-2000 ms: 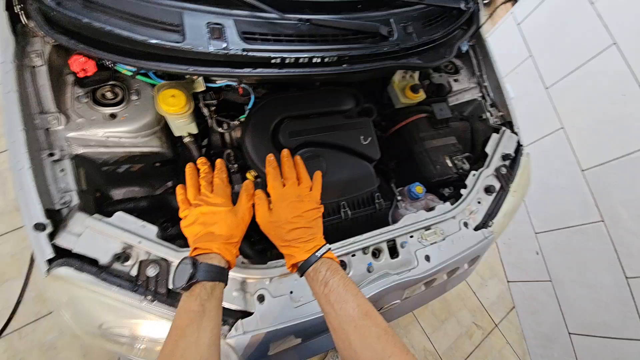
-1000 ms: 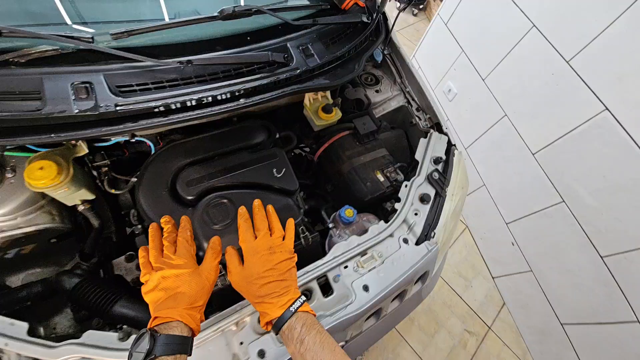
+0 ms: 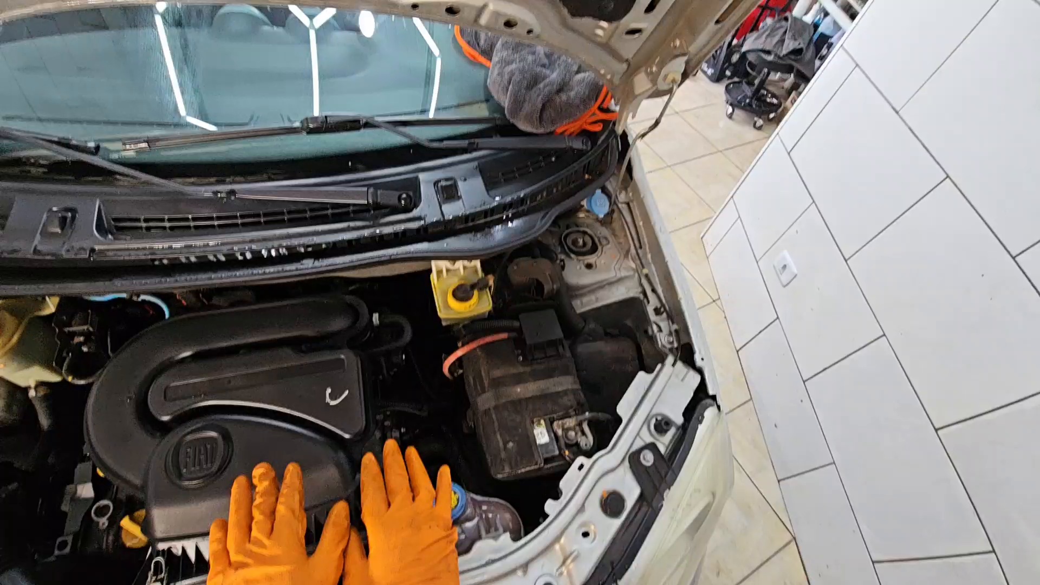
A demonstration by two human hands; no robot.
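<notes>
My left hand (image 3: 272,528), in an orange glove, is spread palm down over the front of the black Fiat engine cover (image 3: 260,390), holding nothing. Beside it my right hand (image 3: 406,520), gloved alike, has its fingers apart and is also empty; the two thumbs meet or nearly meet. Whether the palms touch anything cannot be told. Right of my right hand is a coolant reservoir (image 3: 487,520) with a blue cap, partly hidden. Farther back are the car battery (image 3: 520,406) and a brake fluid reservoir (image 3: 461,292) with a yellow cap.
Wiper arms (image 3: 317,195) lie across the cowl and windshield. A grey microfiber towel (image 3: 544,85) with orange edging rests at the windshield corner under the raised hood (image 3: 569,24). A white tiled wall (image 3: 877,268) stands at the right; a wheeled stool (image 3: 754,97) is behind.
The view has swung right and up toward the windshield and the wall. Both hands stay side by side with fingers spread, and now appear lower in view.
</notes>
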